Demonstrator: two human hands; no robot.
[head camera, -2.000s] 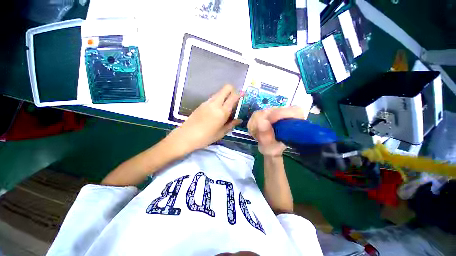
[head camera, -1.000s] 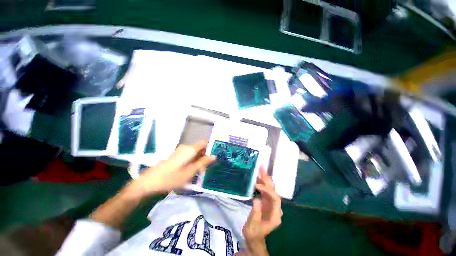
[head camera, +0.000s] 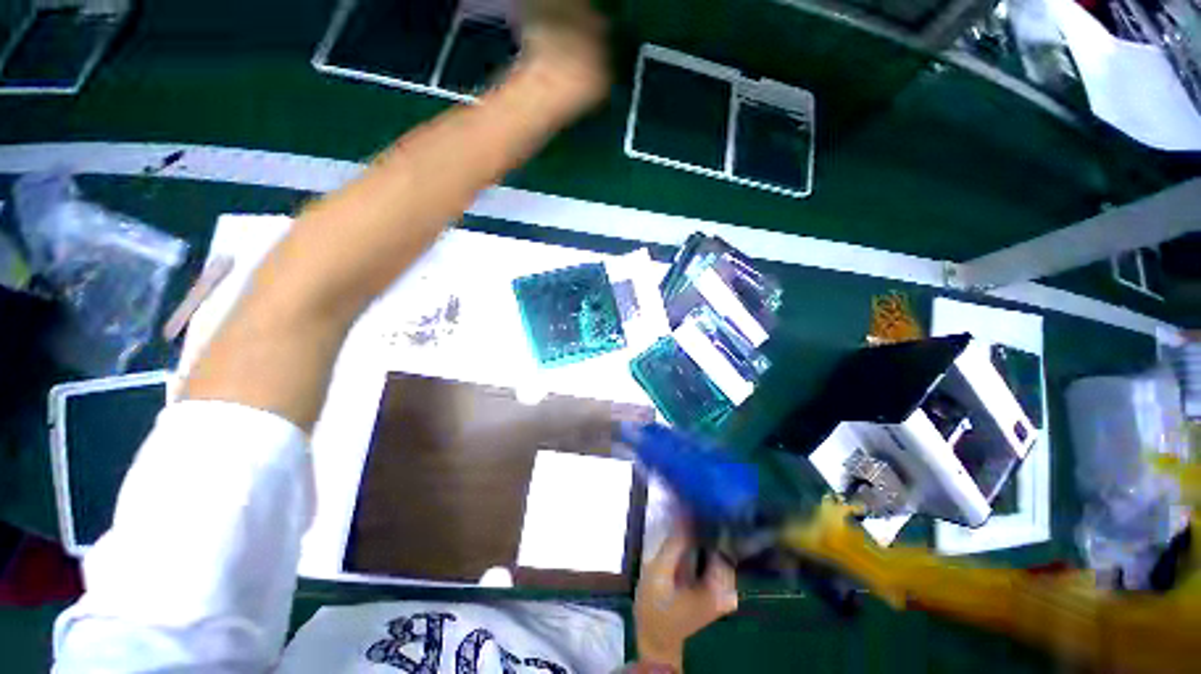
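A brown fixture (head camera: 435, 487) with a white rectangle at its right lies bare on the white sheet. My left arm reaches up across the sheet. My left hand (head camera: 564, 46) is dark and blurred at the top edge, by a white two-window frame (head camera: 395, 66); its grip cannot be made out. The blue electric screwdriver (head camera: 698, 474) is tilted over the fixture's right edge, with its blurred yellow cord (head camera: 948, 586) running right. My right hand (head camera: 685, 599) is just below the screwdriver, partly overlapped by its dark end; whether it grips it is unclear.
A green board (head camera: 569, 313) and stacked boards (head camera: 711, 323) lie behind the fixture, with small screws (head camera: 428, 316) on the sheet. Another white frame (head camera: 722, 121) is at the back. A white box device (head camera: 942, 435) is right, a clear bag (head camera: 99, 277) left.
The white frame with its board has left the fixture area. My left arm has stretched far forward. The blue screwdriver is back over the work area. The head view has shifted.
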